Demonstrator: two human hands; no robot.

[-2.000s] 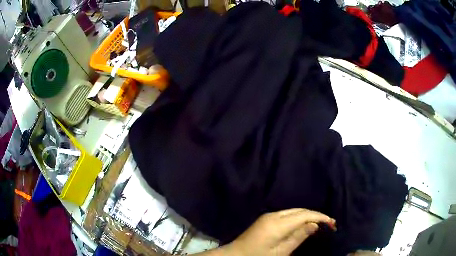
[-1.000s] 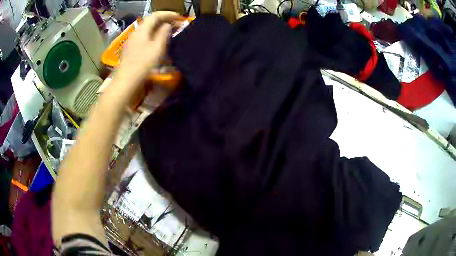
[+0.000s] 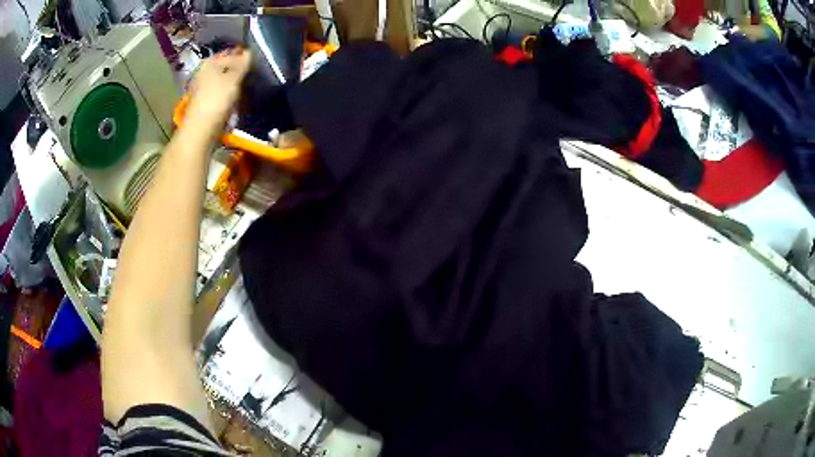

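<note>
A large black garment (image 3: pixel 429 241) lies spread and wrinkled over the white table, its lower part cut off by the picture's bottom edge. My left hand (image 3: pixel 219 85) is at the orange basket (image 3: pixel 281 153) at the upper left, back of the hand towards me. Its fingertips are beside a dark flat item with a shiny grey face (image 3: pixel 277 45); whether they grip it I cannot tell. The hand covers much of the basket. My right hand is not in view.
A pale machine with a green disc (image 3: pixel 103 125) stands at the far left, above an open bin (image 3: pixel 80 259). Black and red cloth (image 3: pixel 639 116) lies at the upper right. A grey machine part (image 3: pixel 773 424) is at the lower right corner.
My left hand has gone from the garment's lower edge up to the basket. The shiny grey face now shows tilted above the basket. The garment lies much the same.
</note>
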